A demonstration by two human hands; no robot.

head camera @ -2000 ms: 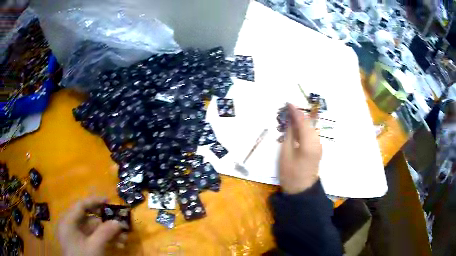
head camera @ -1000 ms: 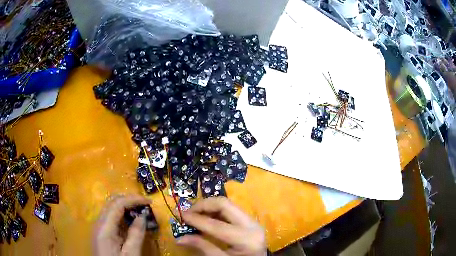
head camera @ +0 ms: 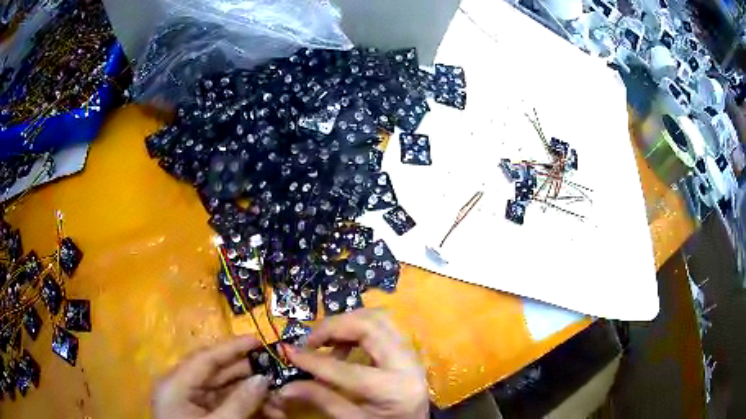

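My left hand [head camera: 214, 383] and my right hand [head camera: 358, 370] meet at the front edge of the work area. My left hand holds a black LED board [head camera: 263, 362]. My right hand holds a wired board [head camera: 286, 376] against or right beside it; fingers hide where they meet. Yellow and red wire leads [head camera: 242, 292] run up from the wired board to small white plugs over the heap. The large heap of bare black boards [head camera: 286, 155] lies just beyond my hands.
Wired boards [head camera: 65, 344] lie tangled at left. A blue tray [head camera: 61, 131] of leads is at upper left. A white sheet [head camera: 572, 270] at right bears small wired boards [head camera: 515, 211]. A clear plastic bag [head camera: 245, 29], tape roll [head camera: 677, 135] and cardboard box [head camera: 564, 393] also show.
My left hand has moved right with its black board, up to the wired board in my right hand. Two seconds ago my right hand was over the small wired boards on the white sheet.
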